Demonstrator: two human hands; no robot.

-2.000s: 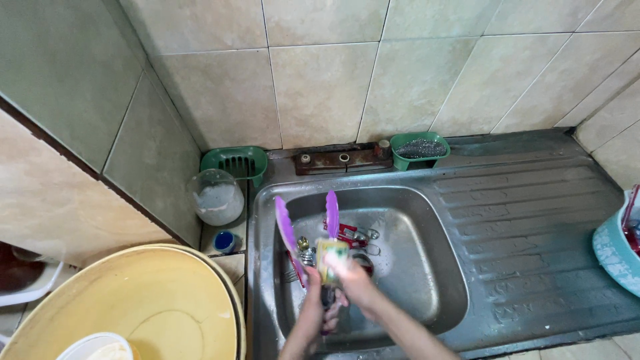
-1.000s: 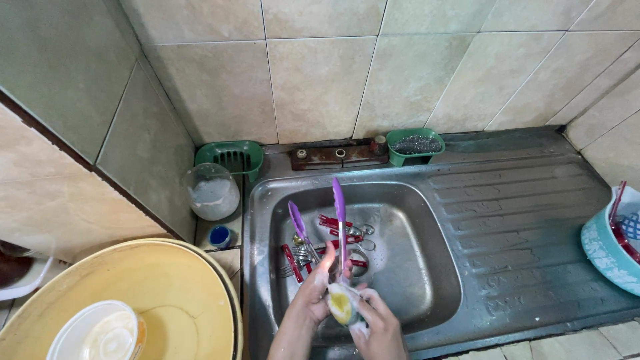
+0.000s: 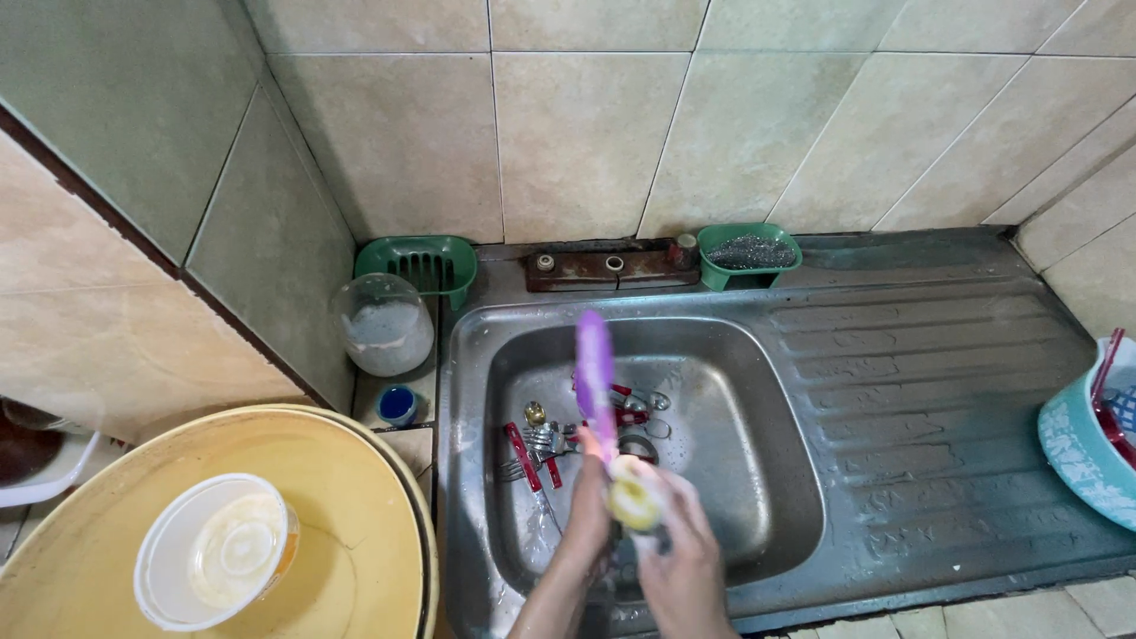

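Observation:
Over the steel sink basin (image 3: 745, 426), my left hand (image 3: 590, 506) grips purple-tipped tongs (image 3: 595, 373), which point toward the wall and look blurred. My right hand (image 3: 679, 541) holds a soapy yellow sponge (image 3: 635, 501) against the lower part of the tongs. Forks and spoons lie in the basin beyond and left of my hands, among them red-handled cutlery (image 3: 524, 457) and a gold-coloured spoon (image 3: 534, 413). My fingers partly hide the tongs' handle end.
Left of the sink stand a large yellow basin (image 3: 355, 532) holding a white plastic tub (image 3: 213, 550), a jar of whitish liquid (image 3: 386, 328) and a blue cap (image 3: 397, 406). Green holders (image 3: 461, 266) line the wall. A turquoise container (image 3: 1078, 444) stands right, on the ribbed drainboard (image 3: 923, 408).
The tongs' two purple tips, spread apart in the earlier frames, now appear as one blurred shape. Both hands still hold the tongs and sponge over the sink.

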